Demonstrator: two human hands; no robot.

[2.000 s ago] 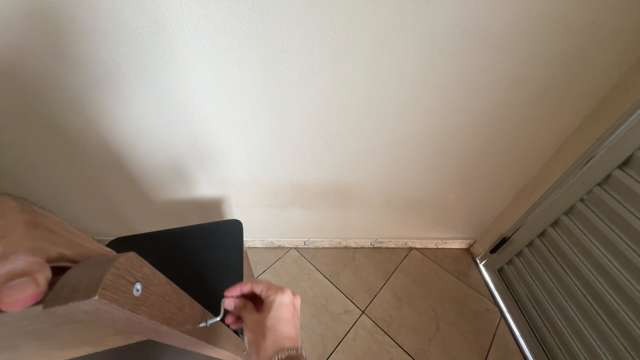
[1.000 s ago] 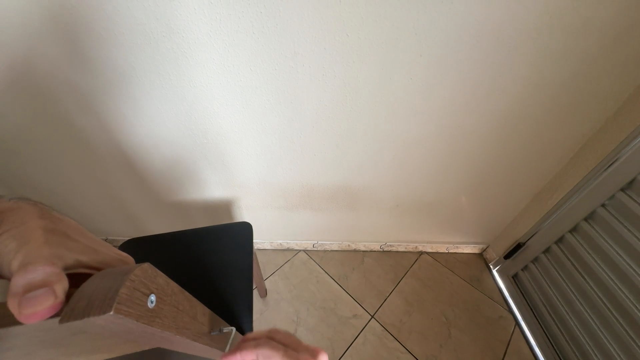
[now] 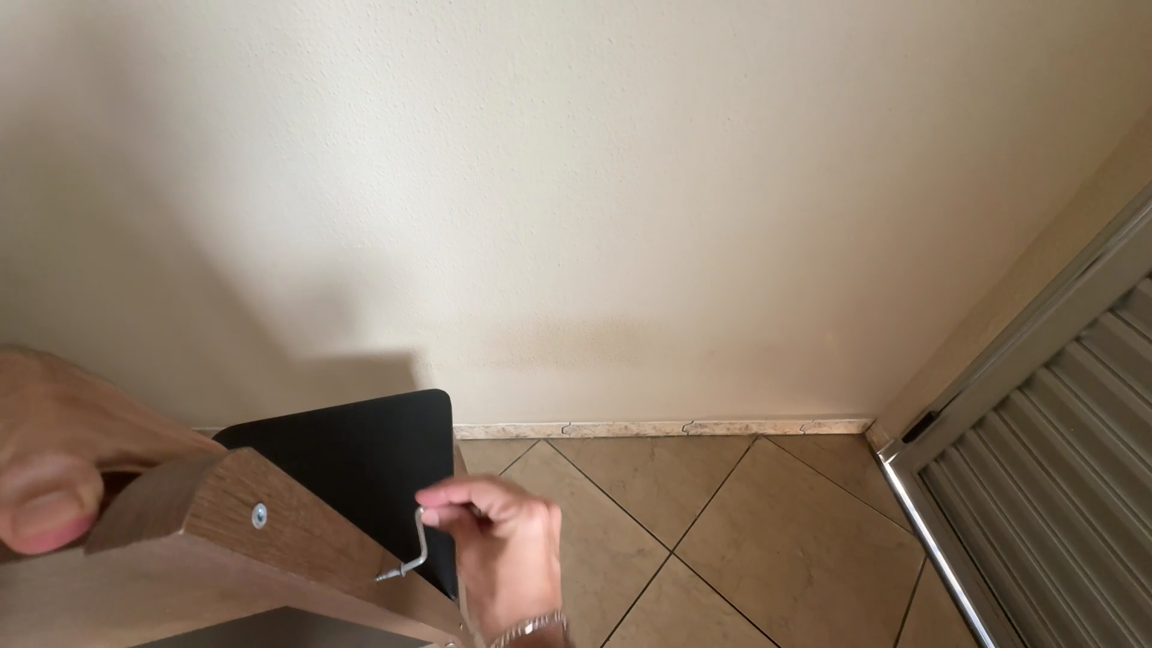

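A wood-grain furniture panel [image 3: 297, 540] with a curved corner fills the lower left. My left hand [image 3: 67, 459] grips its upper edge, thumb on the near side. One metal screw head [image 3: 259, 516] sits flush in the panel's end face. Farther along that face, a second screw [image 3: 387, 574] sticks partly out, with the short arm of a hex key [image 3: 421, 544] at its head. My right hand [image 3: 504, 540], with a bracelet at the wrist, pinches the upper end of the hex key between thumb and forefinger.
Behind the panel is a black chair seat or similar flat padded piece [image 3: 360, 468]. A pale wall [image 3: 630, 225] meets a tiled floor [image 3: 666, 513] along a stone baseboard [image 3: 630, 429]. A ribbed metal door [image 3: 1062, 468] stands at the right.
My right hand was on the hex key, then lower at the frame's bottom edge, and is now raised with the key's upper end pinched. My left hand stays on the panel.
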